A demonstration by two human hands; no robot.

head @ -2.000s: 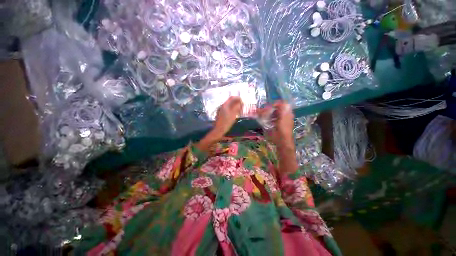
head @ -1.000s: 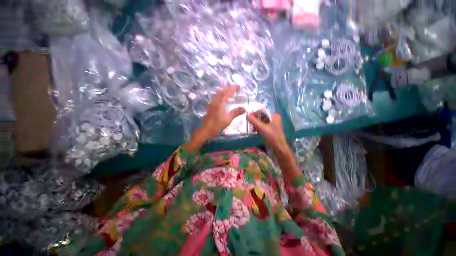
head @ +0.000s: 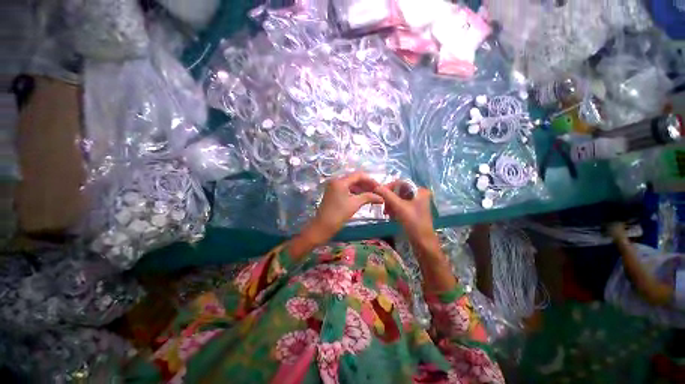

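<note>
My left hand (head: 345,201) and my right hand (head: 408,208) meet at the bench edge, fingertips together. They pinch a small clear poly bag (head: 381,188) between them; its content is hard to make out. A dark ring-like spot shows at my right fingers. Pale small bags (head: 371,213) lie under my hands, mostly hidden. Packed units (head: 323,112) with coiled white cords are piled behind my hands. Loose coils (head: 512,171) with white discs lie in two groups at the right on a clear sheet.
Pink-and-white printed bags (head: 454,37) lie at the far side. Bulging clear sacks (head: 143,214) and a brown cardboard box (head: 49,154) stand left. A fixture (head: 631,139) is far right. White cables (head: 514,266) hang below the edge. Another person's arm (head: 637,262) shows at right.
My hands have come together, fingertips touching. The view has shifted, showing more of the far-side printed bags. The other person's arm has appeared at right.
</note>
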